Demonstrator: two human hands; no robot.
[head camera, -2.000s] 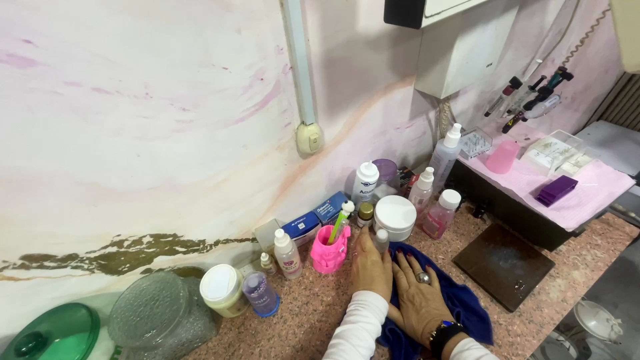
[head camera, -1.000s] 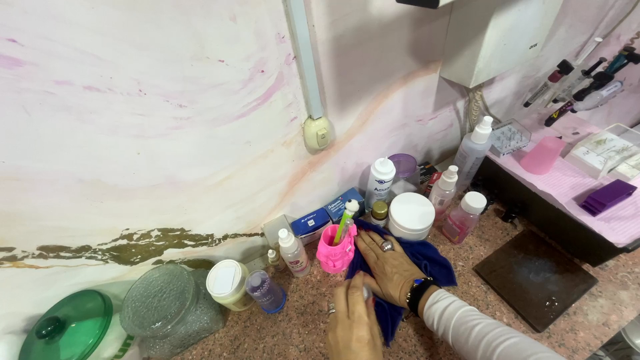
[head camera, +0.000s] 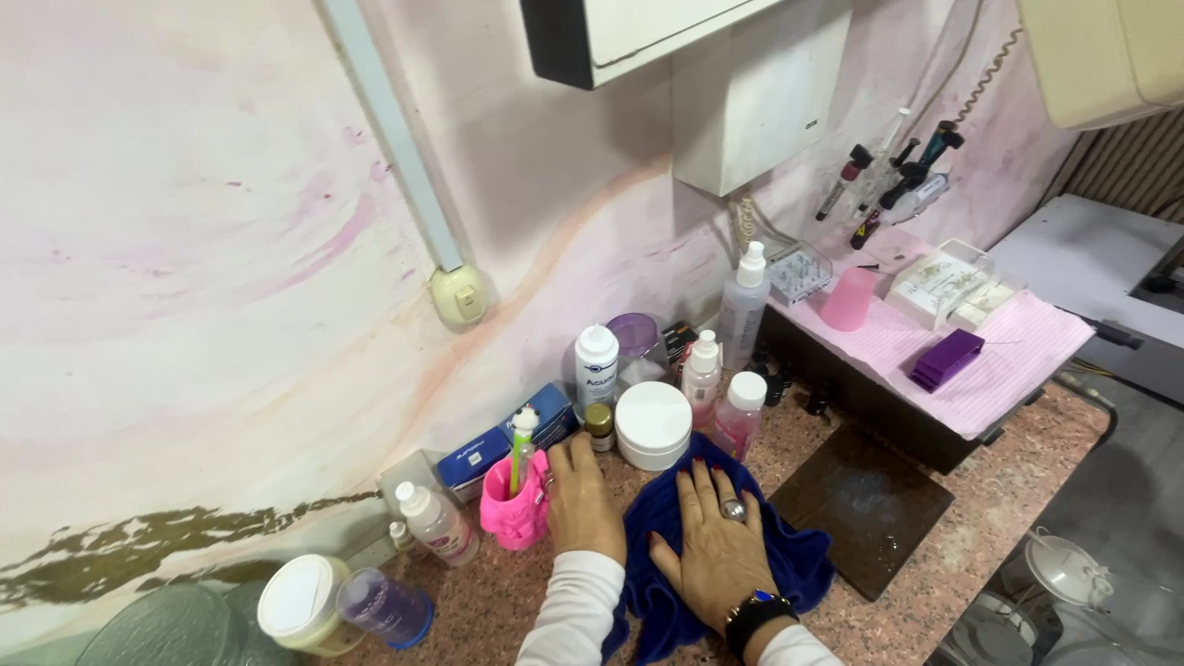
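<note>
My right hand (head camera: 717, 541), wearing a ring and a dark bracelet, lies spread on a rumpled blue cloth (head camera: 805, 560) on the speckled counter (head camera: 504, 615). Left of it, my left hand (head camera: 583, 495) reaches in beside a bright pink holder (head camera: 511, 518) with a green stick in it. The left fingertips come close to a small gold-capped bottle (head camera: 599, 427); whether they grip anything is hidden. Just beyond the cloth are a white-lidded jar (head camera: 653, 425) and a pink liquid bottle (head camera: 738, 416).
A brown tile (head camera: 860, 509) lies right of the cloth. Along the wall stand a white bottle (head camera: 597, 370), blue boxes (head camera: 541, 416), a spray bottle (head camera: 743, 305) and a small pump bottle (head camera: 435, 523). A pink-covered black case (head camera: 860, 398) is at the right.
My left hand has moved from the counter in front up to the pink holder's side. My right hand has shifted right, away from the holder, and the cloth now lies farther right.
</note>
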